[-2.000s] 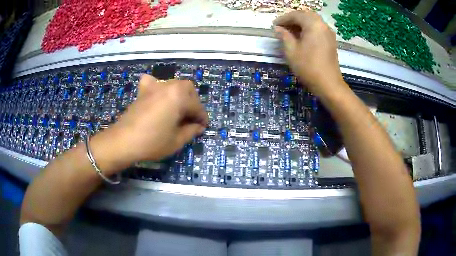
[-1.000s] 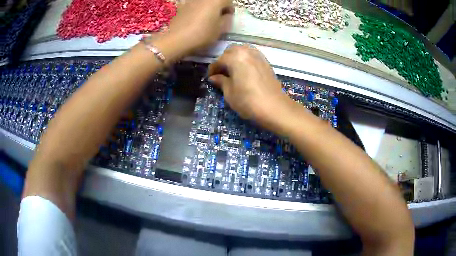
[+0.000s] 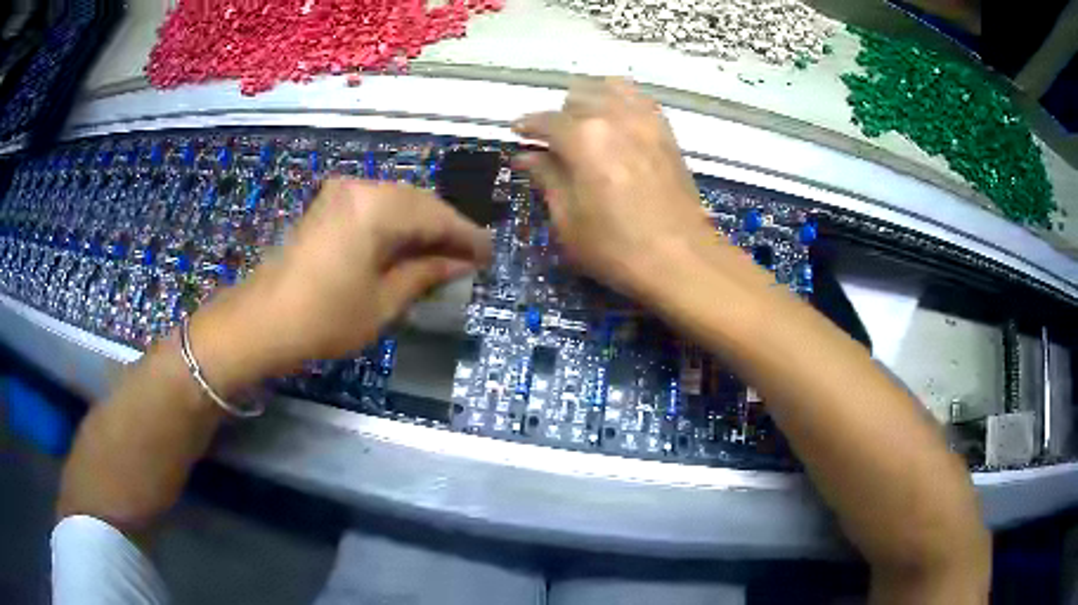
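Observation:
A circuit board panel (image 3: 508, 396) with rows of blue parts lies in the track in front of me. Another populated panel (image 3: 106, 225) lies to the left, with a plain grey gap (image 3: 423, 376) between the two. My left hand (image 3: 361, 266) is over the gap and the left panel's right end, thumb and fingers pinched together. My right hand (image 3: 621, 189) is over the back left part of the right panel, fingers bent near its back edge. Both hands are slightly blurred; whether either holds a small part cannot be told. My right forearm hides part of the right panel.
Behind the back rail (image 3: 390, 104) lie heaps of red parts (image 3: 296, 41), white parts (image 3: 709, 26) and green parts (image 3: 946, 112). A pale sheet (image 3: 877, 296) and a metal rod (image 3: 1045, 390) show in the track at right. The front rail (image 3: 532, 485) runs before me.
My left hand has come back from beside the red heap to over the boards. My right hand has moved slightly right and stays near the right panel's back edge.

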